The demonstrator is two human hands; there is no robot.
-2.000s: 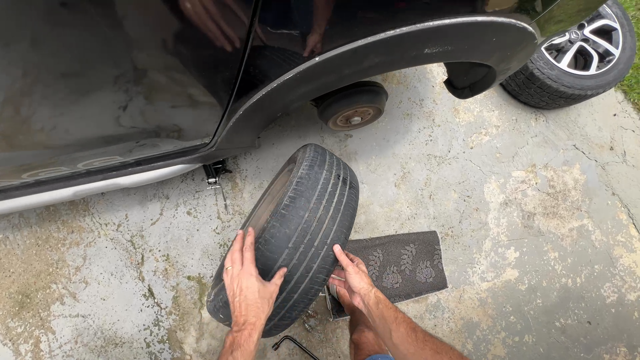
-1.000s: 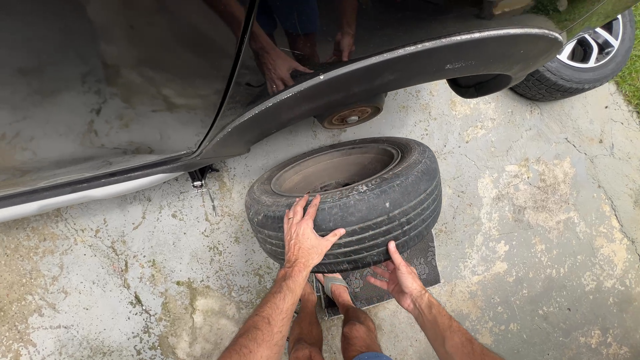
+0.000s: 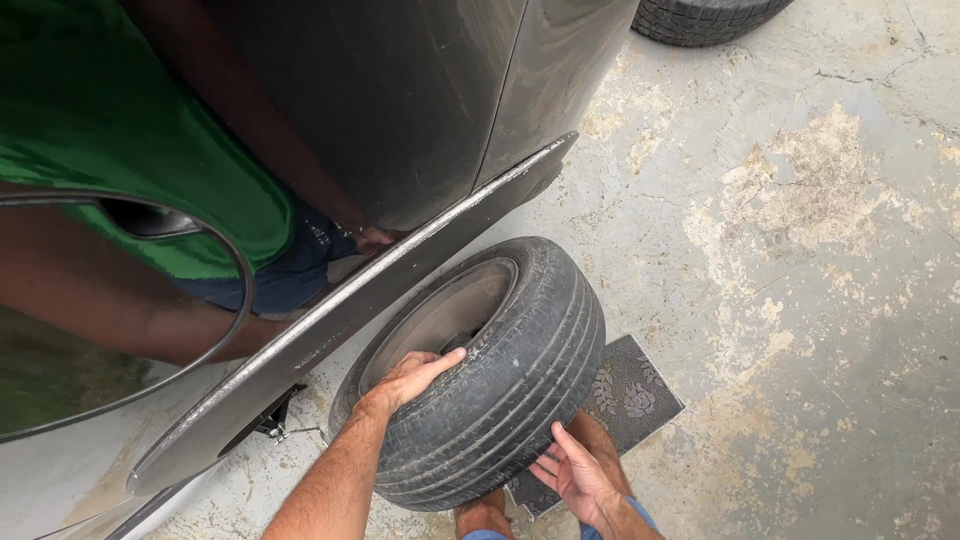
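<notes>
A car wheel with a black tire (image 3: 510, 375) is tilted beside the dark car's wheel arch (image 3: 360, 292), its hollow rim side facing the car. My left hand (image 3: 412, 379) grips the upper sidewall at the rim's edge, thumb on the rubber and fingers reaching inside the rim. Near the lower right edge of the tread is my right hand (image 3: 574, 472), palm up, fingers apart, its fingertips at or close to the rubber. The wheel hub is hidden behind the car body.
A dark floral mat (image 3: 637, 394) lies on the worn concrete under and right of the wheel, by my legs. A jack (image 3: 277, 420) with a crank stands under the car's sill. Another tire (image 3: 705, 19) lies at the top right. The car's glossy panel (image 3: 390, 90) rises close at the left.
The wheel has gone from below the arch's opening to close against the arch edge, its rim side now tilted toward the car. Both hands moved with it. The view has shifted closer over the car.
</notes>
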